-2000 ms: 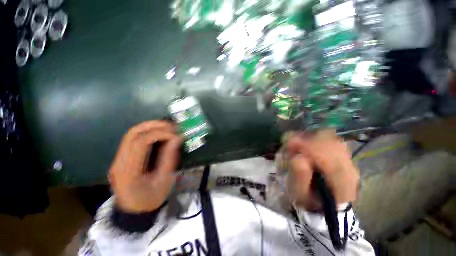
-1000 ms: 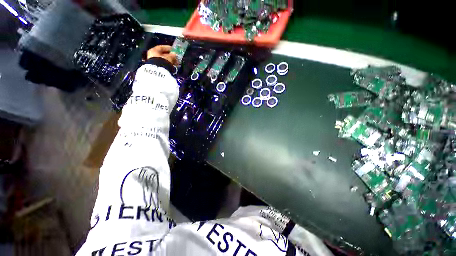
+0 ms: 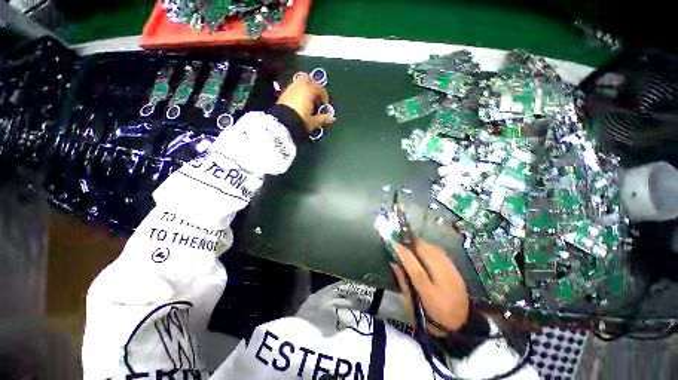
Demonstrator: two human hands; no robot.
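Note:
My left hand (image 3: 306, 102) is over the small group of white ring-shaped parts (image 3: 318, 76) at the upper middle of the dark green mat. Its fingertips are at one ring; whether they grip it is unclear, and the hand hides several rings. My right hand (image 3: 437, 286) is low at the mat's front edge. It holds the dark soldering iron (image 3: 402, 213), partly hidden by the fingers. A green and silver circuit board (image 3: 386, 225) is at its fingertips. Several boards with rings attached (image 3: 212, 89) stand in a row on the shiny black tray (image 3: 97, 145) at left.
A large loose pile of circuit boards (image 3: 520, 178) covers the right side of the mat (image 3: 342, 178). A red bin (image 3: 286, 35) of boards is at the upper left beyond the tray. A white cup (image 3: 648, 191) and a dark round grille (image 3: 632, 96) are at far right.
The view has swung right since a second ago. My left hand has left the board on the black tray and is now at the rings. My right hand has come into view.

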